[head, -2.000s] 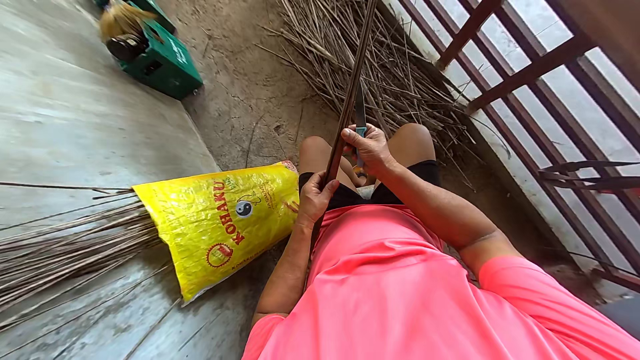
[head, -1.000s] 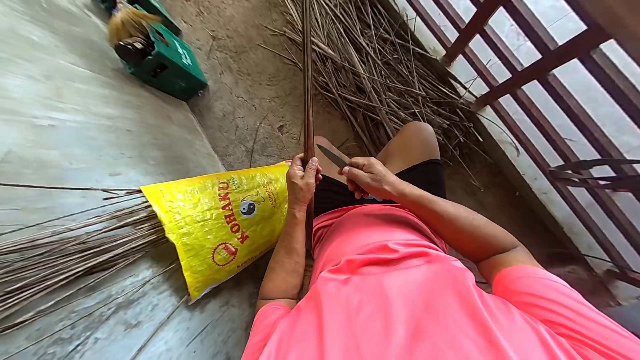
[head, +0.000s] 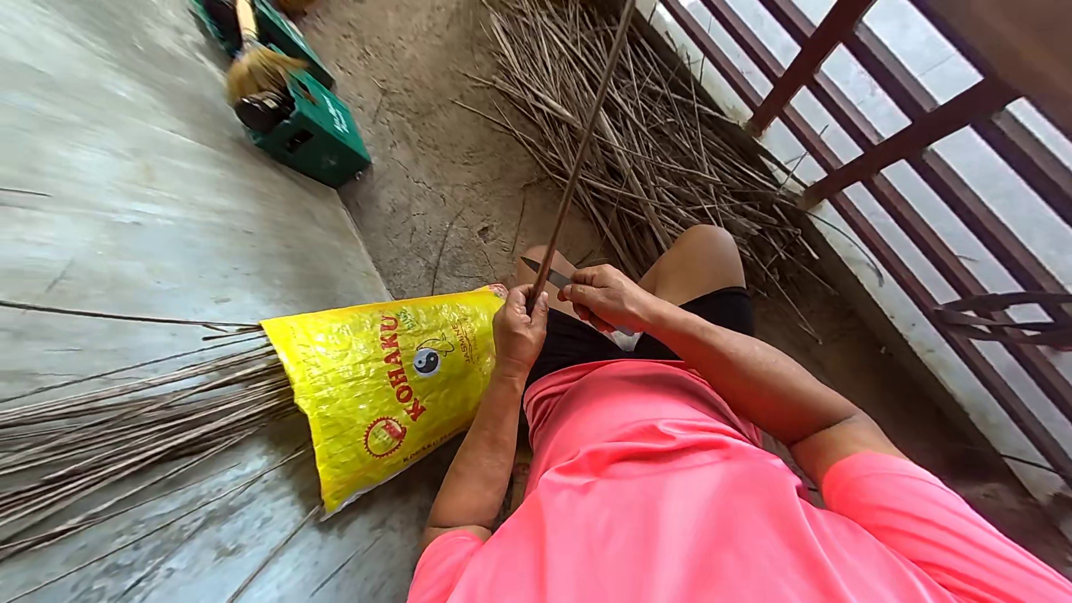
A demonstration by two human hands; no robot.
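My left hand [head: 521,331] is closed around the lower end of a long brown stalk [head: 581,155], which slants up and to the right past my knees. My right hand [head: 610,297] grips a knife [head: 548,271] by its handle; its blade points left and crosses the stalk just above my left hand. Whether the edge touches the stalk I cannot tell. Beside my left forearm lies a yellow woven plastic sack [head: 389,377], with many thin dry stalks [head: 167,419] sticking out of its open end.
A heap of dry stalks [head: 620,126] lies on the ground beyond my knees. At the upper left stands a green plastic crate [head: 322,138] with a brush [head: 261,74] on it. A brown metal grille [head: 909,151] runs along the right. The sack rests on a grey slab [head: 167,209].
The stalk, upright in the view a second ago, now tilts to the right. Two seconds ago the knife pointed up along the stalk; now its blade points left across it.
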